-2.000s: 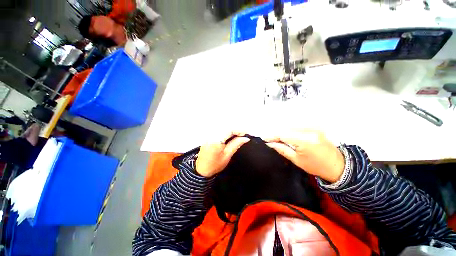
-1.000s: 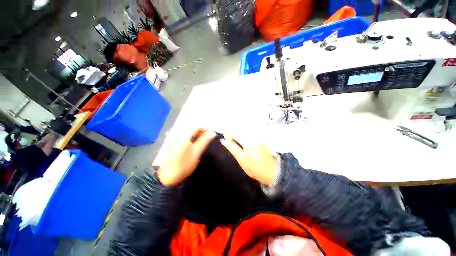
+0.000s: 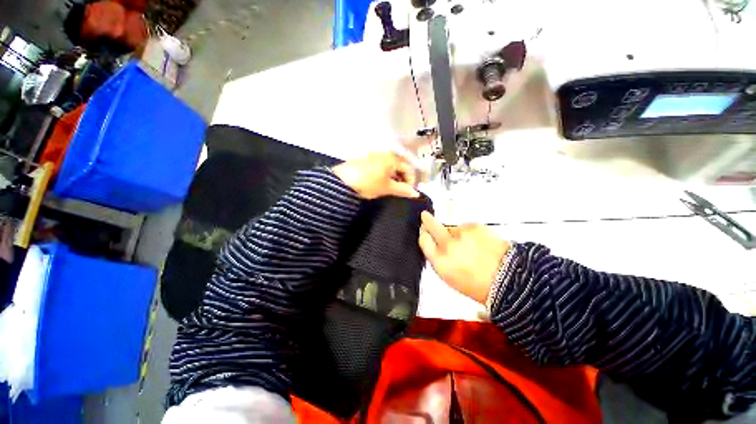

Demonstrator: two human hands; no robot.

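Observation:
A black back panel (image 3: pixel 356 331) with a ribbed mesh face lies on the white table's near edge and over the orange-covered lap. A camouflage strip (image 3: pixel 377 296) crosses it, and more camouflage shows left of my left sleeve. My left hand (image 3: pixel 377 175) holds the panel's top edge, just left of the presser foot and needle (image 3: pixel 450 166). My right hand (image 3: pixel 462 255) pinches the panel's right edge near its top corner. The corner is just in front of the needle. My left forearm hides the panel's middle.
The white sewing machine (image 3: pixel 530 50) stands behind, with its control panel (image 3: pixel 663 104) at right. Thread snips (image 3: pixel 719 219) lie on the table at right, and a dark thread crosses the table. Blue bins (image 3: pixel 131 141) stand on the floor at left. Orange fabric (image 3: pixel 497 364) covers the lap.
The black panel has moved from the lap up onto the table, opened out flat with its mesh and camouflage showing. Both hands have moved up to the presser foot. The view is closer to the machine.

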